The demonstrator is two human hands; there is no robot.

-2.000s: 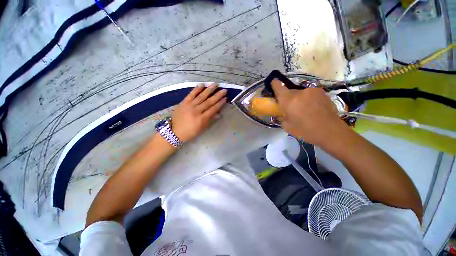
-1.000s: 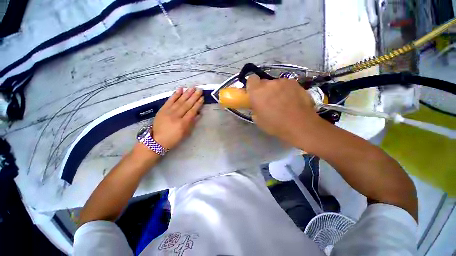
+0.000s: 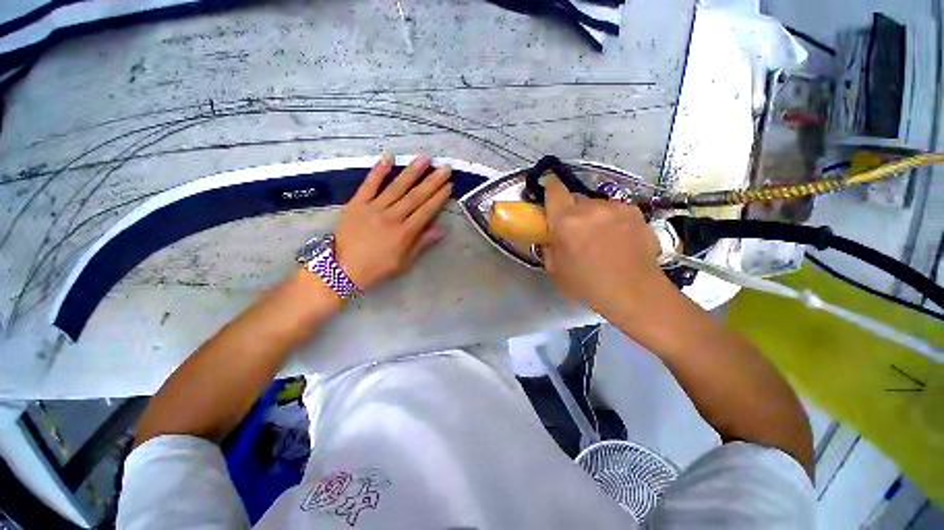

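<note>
A curved navy waistband piece with a white upper edge [image 3: 155,223] lies on the table. A tiny dark brand label [image 3: 299,194] sits mid-band. My left hand [image 3: 393,223] lies flat on the band near its right end, fingers slightly apart. My right hand [image 3: 603,243] grips the steam iron [image 3: 504,221] by its orange-yellow handle. The iron's pointed tip is at the band's right end, just right of my left fingers. The iron covers what lies under it, so the band's right tip is hidden.
Guide lines [image 3: 264,104] curve on the table behind the band. Striped strips [image 3: 78,31] lie at the far left. A coiled hose [image 3: 818,189] and black cable [image 3: 766,230] run right over yellow cloth [image 3: 838,352]. A white fan [image 3: 626,478] stands below the table.
The view has shifted over the table. Between the two earlier frames my left hand moved left along the band; now both it and the iron sit a little further right in view.
</note>
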